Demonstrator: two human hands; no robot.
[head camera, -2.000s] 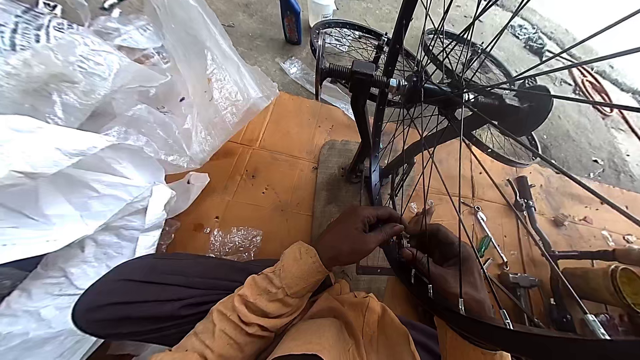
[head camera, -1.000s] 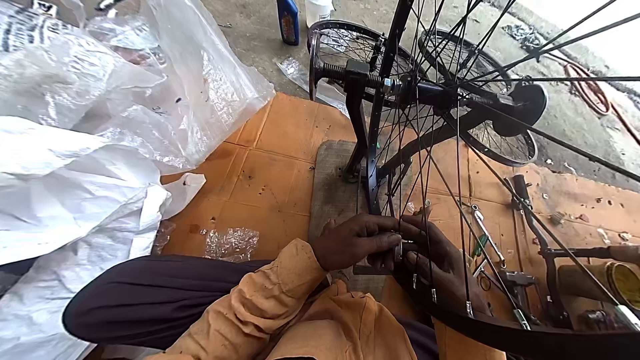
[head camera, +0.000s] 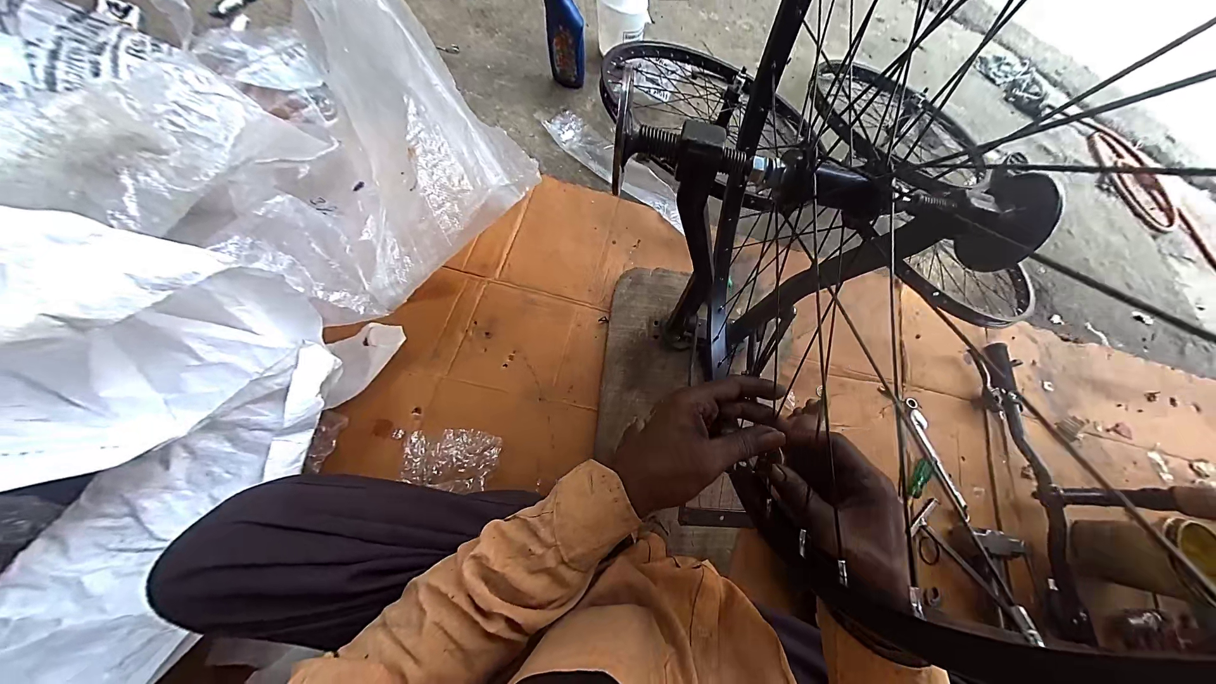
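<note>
A black spoked bicycle wheel, its rim (head camera: 855, 608) curving across the lower right, stands in a black metal truing stand (head camera: 698, 218) fixed to a wooden board (head camera: 632, 380). Both hands meet at the near part of the rim, among the spokes. My left hand (head camera: 698, 442) reaches in from the left, thumb and fingers bent around the spoke ends at the rim. On the other side of the spokes is my right hand (head camera: 841, 494), fingers curled at the same spot, partly covered by spokes and rim. Whatever small part lies between the fingertips cannot be made out. Silvery spoke nipples (head camera: 842, 571) show along the rim.
Orange cardboard (head camera: 532, 332) covers the ground. On it at right lie a wrench (head camera: 936, 456), a green-handled tool (head camera: 919, 477), black metal bars (head camera: 1031, 446) and a tin (head camera: 1187, 549). White plastic sheeting (head camera: 142, 351) heaps at left. Behind are more wheels (head camera: 978, 285) and a blue bottle (head camera: 565, 43).
My left hand's fingers have shifted slightly and bent closer over the rim. Both hands stay at the near part of the rim throughout.
</note>
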